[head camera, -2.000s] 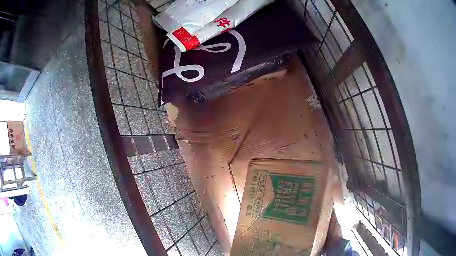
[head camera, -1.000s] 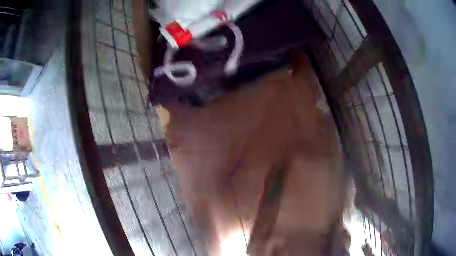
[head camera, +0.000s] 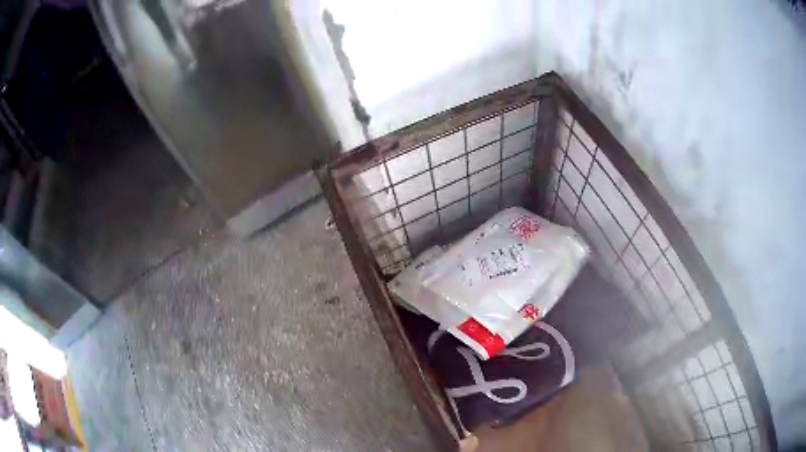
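A plump white poly mailer (head camera: 499, 269) with red print and a red corner block lies at the far end of the mesh cage (head camera: 632, 212). Another white mailer (head camera: 408, 287) shows partly under its left side. Below them lies a dark poly mailer (head camera: 504, 380) with white curly print, partly covered by the white one. The brown cardboard liner (head camera: 579, 415) shows at the bottom edge of the picture. Neither my left hand nor my right hand is in view.
A peeling pale wall (head camera: 707, 115) stands behind and right of the cage. Grey speckled floor (head camera: 256, 327) lies to the left, with a grey pillar or panel (head camera: 247, 106) and a dark opening beyond. A brown carton (head camera: 53, 402) is at the lower left.
The view has swung up and back to the cage's far end. The carton with the green panel has left the picture. It was blurred one second ago. The mailers appear lower and whole.
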